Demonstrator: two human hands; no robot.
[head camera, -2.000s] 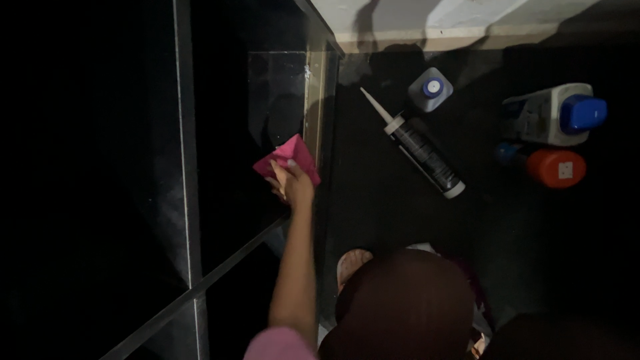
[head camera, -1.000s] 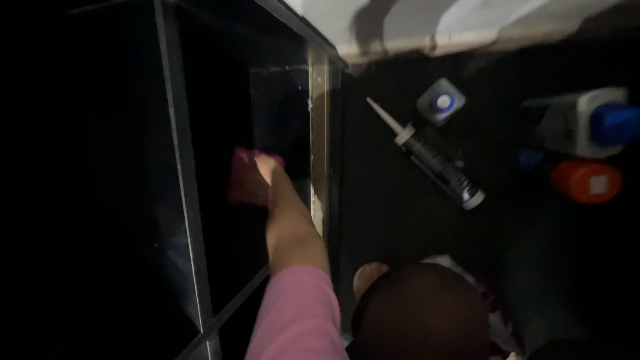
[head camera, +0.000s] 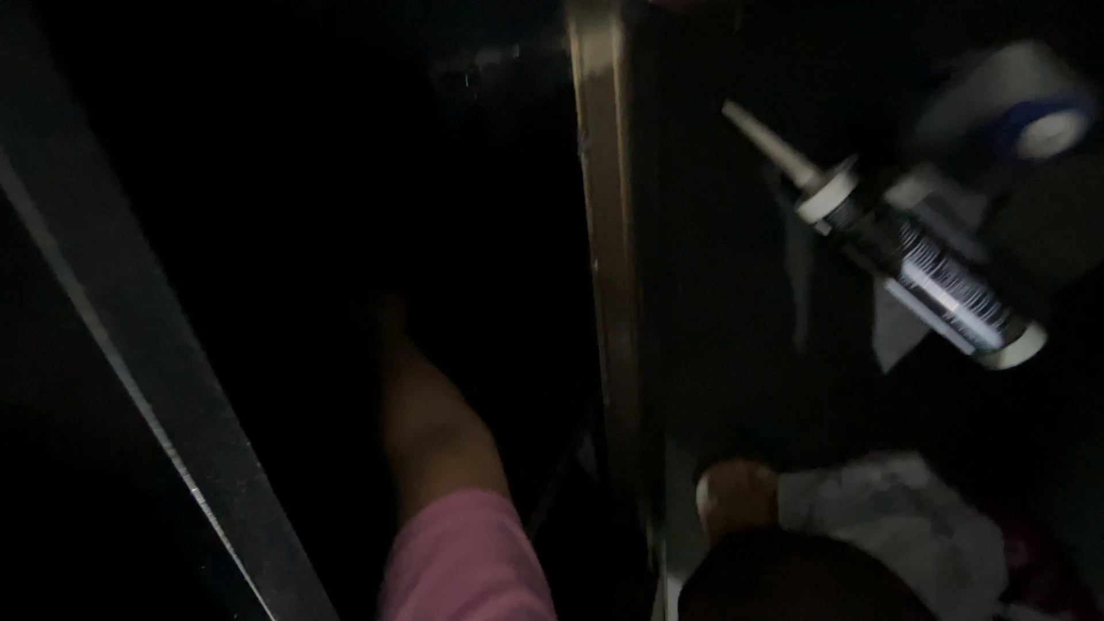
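Note:
My left forearm (head camera: 435, 423), in a pink sleeve (head camera: 466, 561), reaches into a very dark recess left of a narrow light-coloured edge strip (head camera: 608, 198). Darkness hides almost all of my left hand beyond the wrist, and no cloth can be made out there. My right hand is out of view. Right of the strip, a sealant cartridge (head camera: 923, 267) with a pale nozzle lies slantwise on dark flooring, away from my left arm. It bears writing. A clear container with a blue-and-white cap (head camera: 1048, 134) is blurred beyond it.
A dark frame bar (head camera: 164, 302) runs diagonally on the left. My foot (head camera: 737, 496) and dark-clothed knee (head camera: 793, 578) are at the bottom, beside crumpled pale cloth or plastic (head camera: 897, 517). A reddish shape at the top edge is too cut off to identify.
My left arm has reached deeper into the dark recess. The pink cloth seen in my left hand earlier is no longer visible. The view has moved closer and darkened.

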